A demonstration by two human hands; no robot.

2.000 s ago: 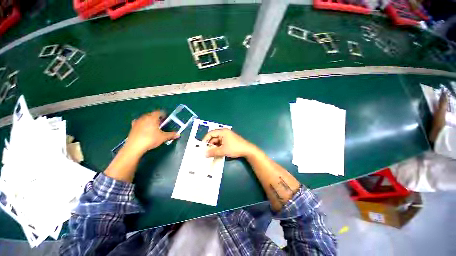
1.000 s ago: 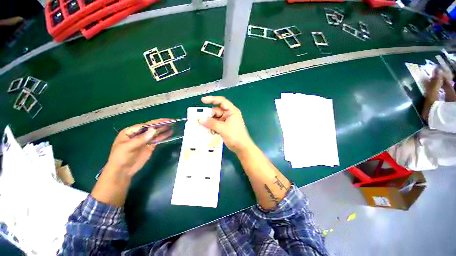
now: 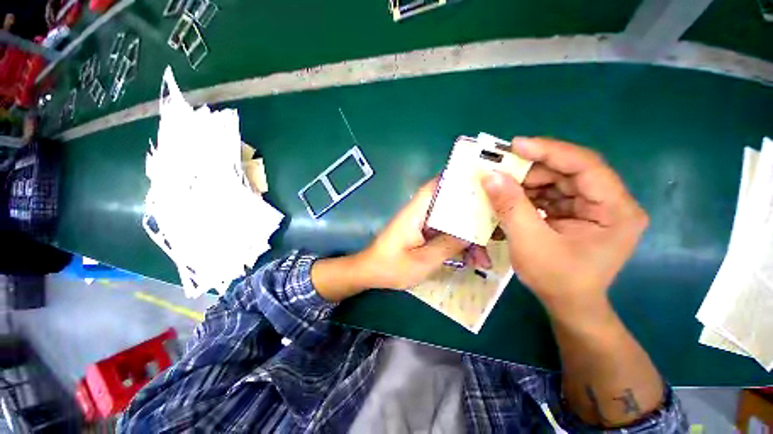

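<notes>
A cream die-cut adhesive piece (image 3: 464,195) with a dark slot near its top lies over a device frame, whose thin dark edge shows at the left. My left hand (image 3: 398,246) holds the frame from the left and below. My right hand (image 3: 572,225) has its thumb on the piece and its fingers at the upper right corner. Whether the piece is stuck down cannot be told. The adhesive sheet (image 3: 462,303) lies below, partly hidden by my hands.
A silver-grey device frame (image 3: 336,181) with a thin line lies left of my hands. A jagged waste sheet pile (image 3: 208,186) is further left, a sheet stack (image 3: 746,271) at right. More frames (image 3: 188,34) lie beyond the pale rail (image 3: 339,78). A red stool (image 3: 127,373) stands lower left.
The view has swung left. The cream piece is now off the sheet and over the frame in my left hand. My hands have come together, with the frame turned face up.
</notes>
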